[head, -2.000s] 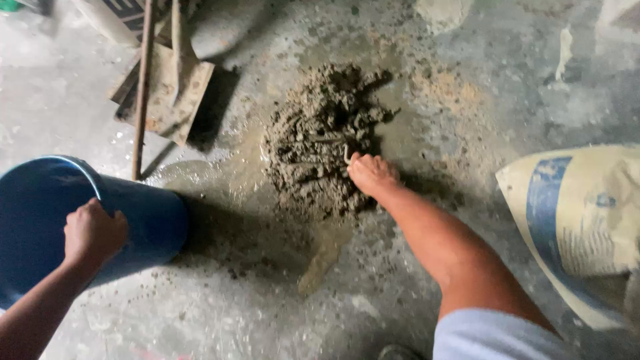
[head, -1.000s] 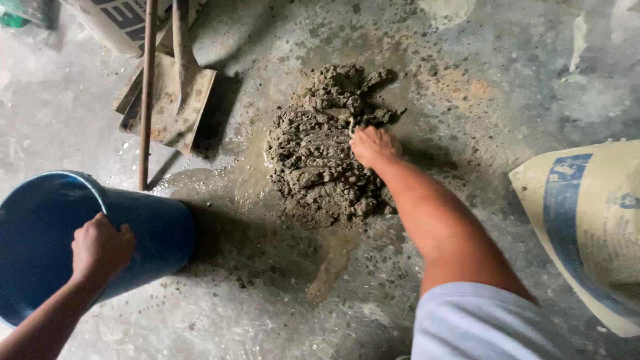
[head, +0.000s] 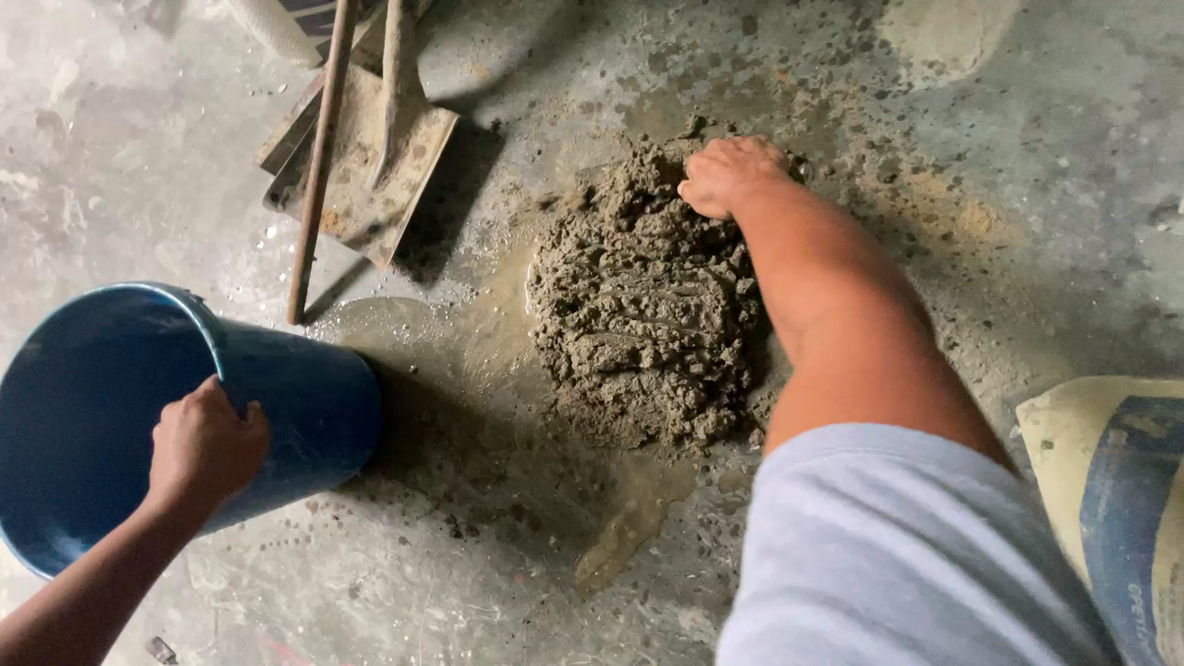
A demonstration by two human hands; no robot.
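Note:
My left hand (head: 205,446) grips the rim of a blue plastic bucket (head: 296,407), which is tilted with its mouth toward the left. A heap of wet mortar (head: 647,314) lies on the concrete floor, its top marked with grooves. My right hand (head: 735,174) is closed at the upper right edge of the heap. In the earlier frames a trowel's handle shows at this hand; now the hand and the mortar hide most of what it holds.
A shovel with a mortar-stained blade (head: 398,176) and a long wooden handle (head: 322,166) lie at the upper left, by a sack (head: 273,28). A cream and blue sack (head: 1064,453) stands at the right edge. Wet patches (head: 629,536) surround the heap.
My right hand has moved from the right side of the heap up to its far edge. My left hand keeps its hold on the bucket's rim.

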